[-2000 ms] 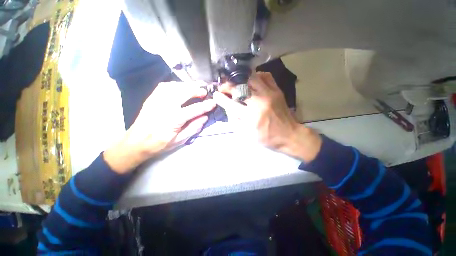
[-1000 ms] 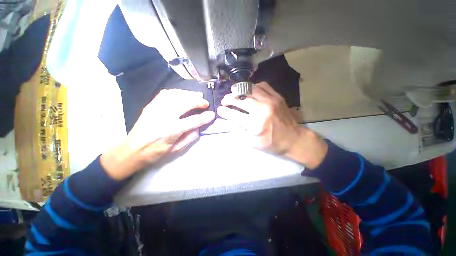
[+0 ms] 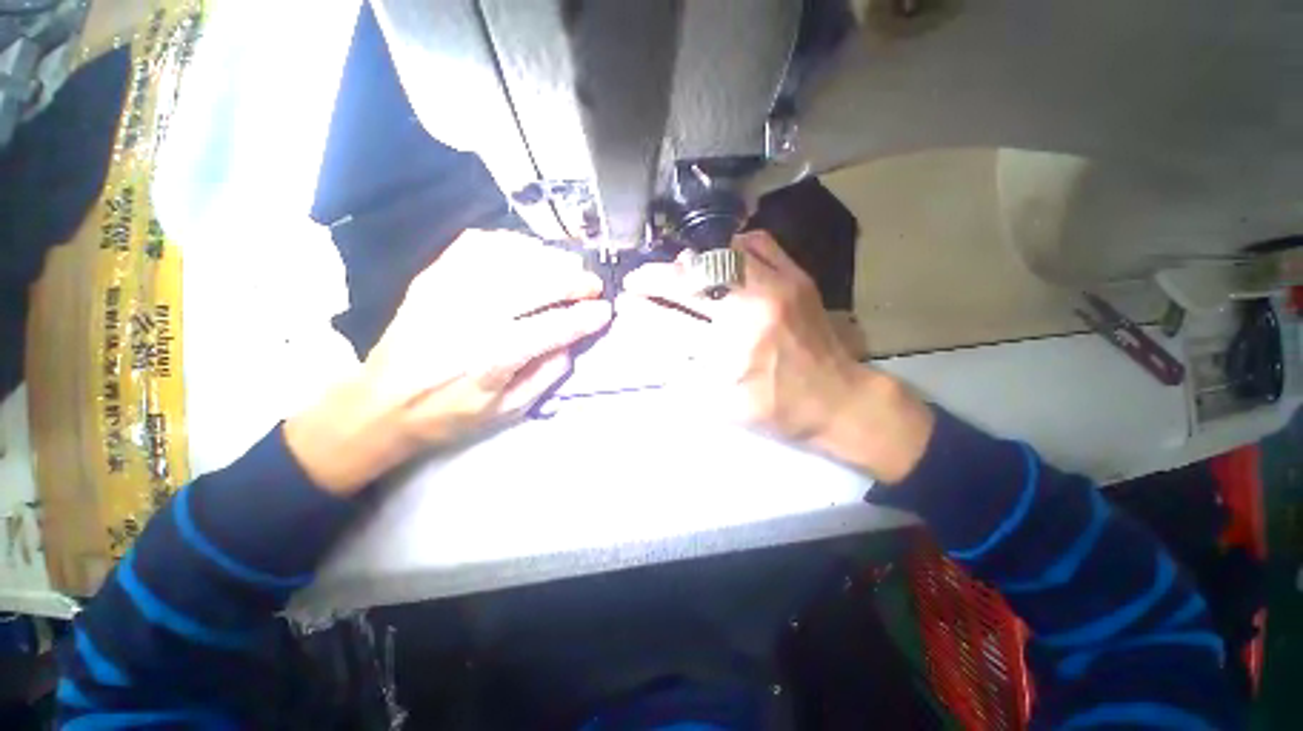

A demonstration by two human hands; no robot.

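Note:
The black garment piece (image 3: 415,236) lies under the sewing machine head (image 3: 615,86), showing left of the needle area and again to its right. The presser foot (image 3: 610,254) is just beyond my fingertips. My left hand (image 3: 479,336) rests on the cloth with its fingertips pinching the edge left of the foot. My right hand (image 3: 765,336) holds the cloth right of the foot, its fingers partly behind the ribbed knob (image 3: 717,269). The fingertips of both hands nearly meet. Glare washes out the cloth nearest me.
Dark red snips (image 3: 1132,340) lie on the right of the white table (image 3: 600,536). Cardboard with yellow printed tape (image 3: 136,371) is at left, with a black cloth heap (image 3: 65,186) over it. A red lattice crate (image 3: 972,628) stands below right.
Compared with the earlier frames, the black cloth at left has shifted and creased slightly. Both hands stay close to the foot, with small finger movements. The camera view has shifted a little.

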